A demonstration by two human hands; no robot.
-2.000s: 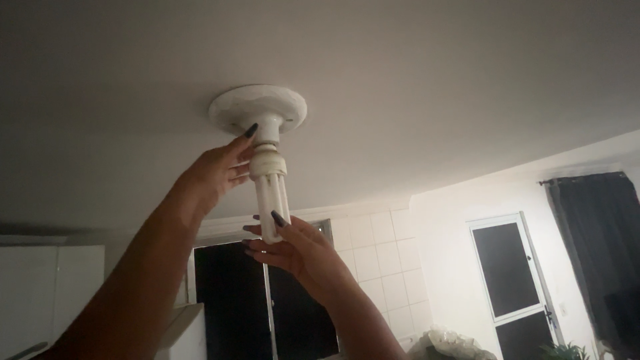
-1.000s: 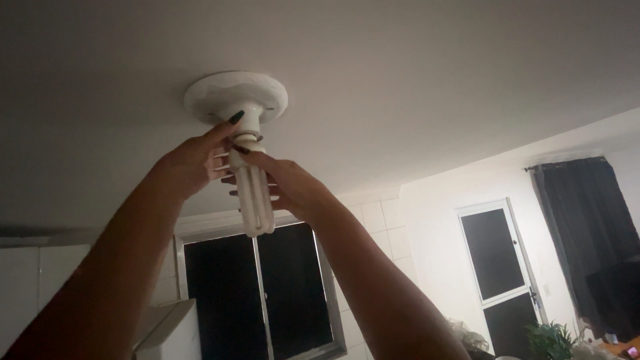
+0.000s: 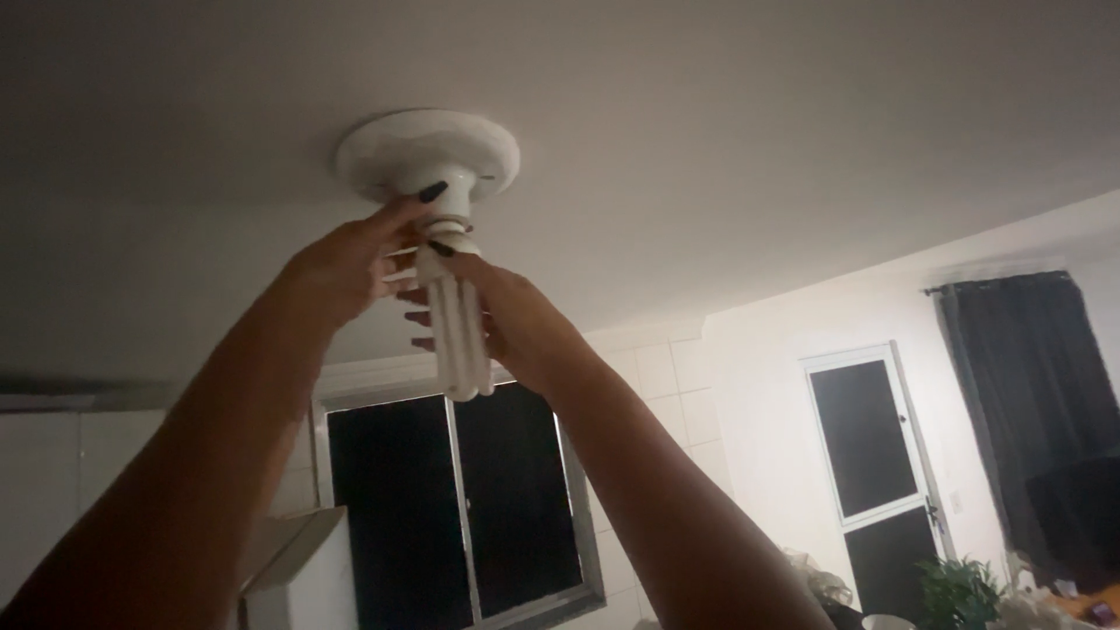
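A white round lamp holder [image 3: 429, 149] is fixed to the ceiling, its socket pointing down. Below the socket hangs a compact fluorescent bulb [image 3: 459, 337], with part of its neck showing between its base and the socket. My left hand [image 3: 354, 254] is at the socket, its thumb on the side and its other fingers behind. Around the bulb's base my right hand [image 3: 516, 319] is closed, thumb in front and fingertips showing to the left of the tubes. The threads inside the socket are hidden.
A dark window [image 3: 394, 516] is behind the arms, with a white cabinet [image 3: 297, 569] at lower left. To the right are a glazed door [image 3: 866, 437], a dark curtain [image 3: 1032, 394] and a green plant [image 3: 958, 591]. The ceiling surrounds the holder.
My right hand has moved up from the bulb's lower tubes to its base. My left hand has stayed at the socket.
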